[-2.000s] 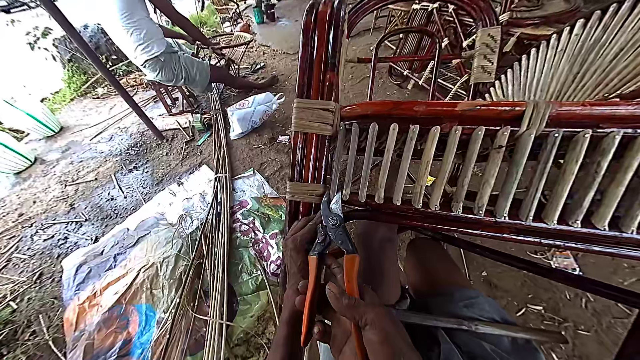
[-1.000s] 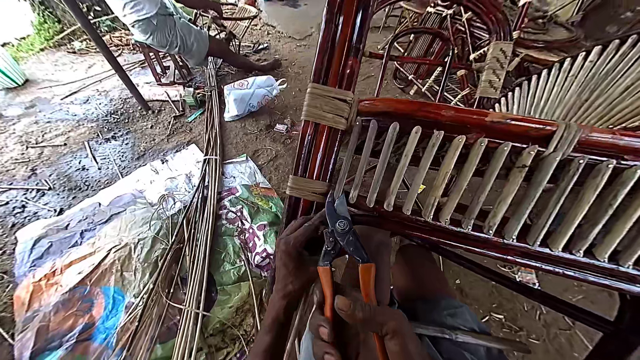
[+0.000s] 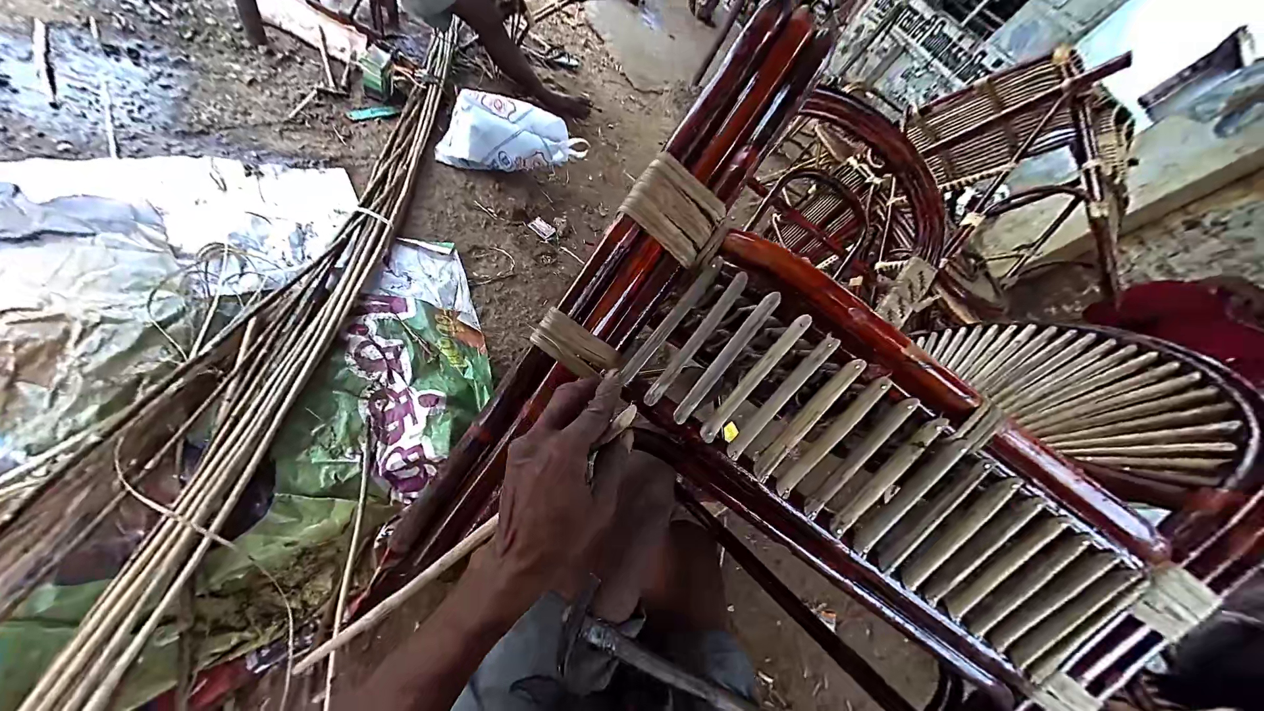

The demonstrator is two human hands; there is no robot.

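My left hand [image 3: 553, 484] is at the lower binding [image 3: 573, 344] of a glossy red-brown cane frame [image 3: 652, 257]. Its thumb and fingers pinch a pale cane strip [image 3: 622, 423] beside the lower end of the first slat. Flat cane slats [image 3: 760, 375] stand in a slanting row between two red-brown rails. A wider cane binding [image 3: 674, 207] wraps the grouped poles higher up. My right hand is out of view, and the pruning shears do not show. A grey bar-like thing [image 3: 671, 667] lies across my lap.
Long thin canes [image 3: 326, 306] lie bundled on plastic sheeting [image 3: 415, 395] to the left. A white plastic bag [image 3: 509, 133] rests on the soil. Behind the frame are cane chairs [image 3: 1007, 128] and a round slatted piece [image 3: 1116, 405]. Another person's bare leg [image 3: 504, 49] shows at the top.
The orange-handled shears, in my hands before, are out of sight, as is my right hand. My left hand has moved up to the lower binding. The view has turned, tilting the frame.
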